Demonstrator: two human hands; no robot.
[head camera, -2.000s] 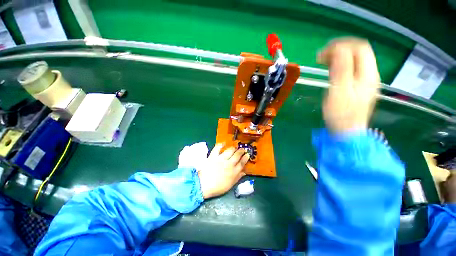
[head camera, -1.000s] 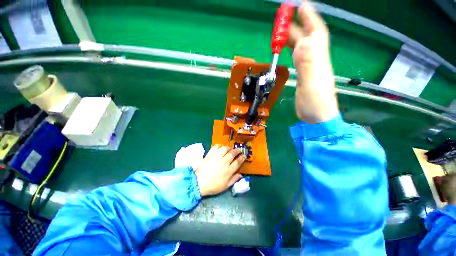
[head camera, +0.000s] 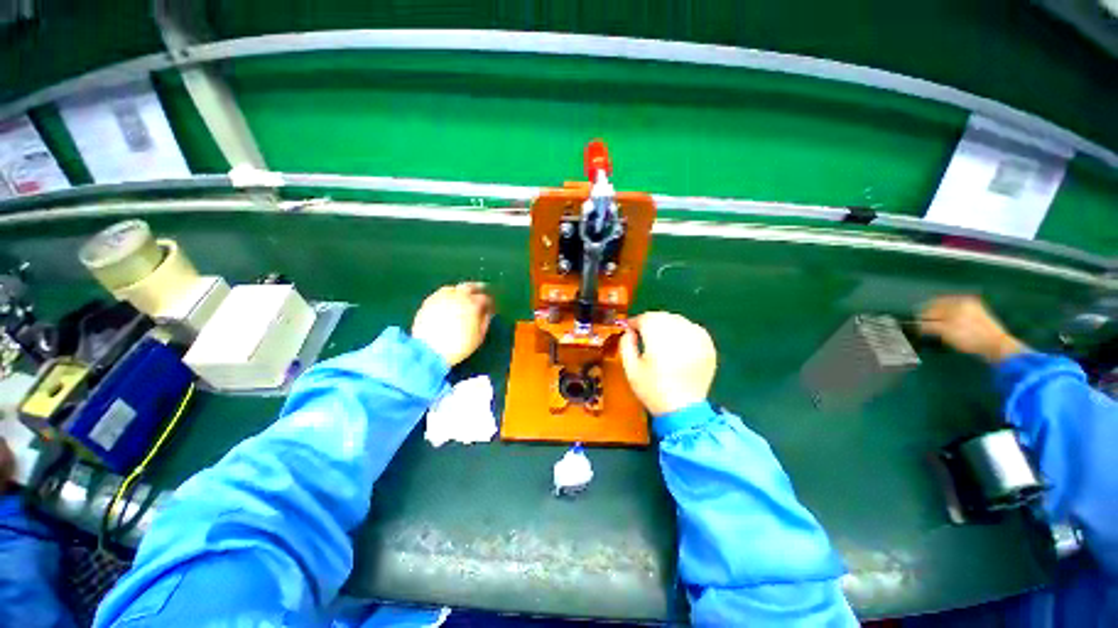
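Observation:
The orange toggle press stands upright in the middle of the bench, its red handle raised at the back. The black notched nest on its base is uncovered, and its central hole shows. My right hand is at the right side of the press head, fingertips at the side pin; whether they grip it is unclear. My left hand is left of the press, fingers curled and slightly blurred; its grasp is hidden. A small white bottle with a blue tip lies in front of the base.
White wiping paper lies left of the base. A white box, cream tape rolls and a blue device stand at left. At right are a striped grey block, a silver spool and another person's hand.
My left hand has left the nest and moved up and left. My right hand has come down from the red handle to the press's right side. The other person's hand has reached towards the grey block.

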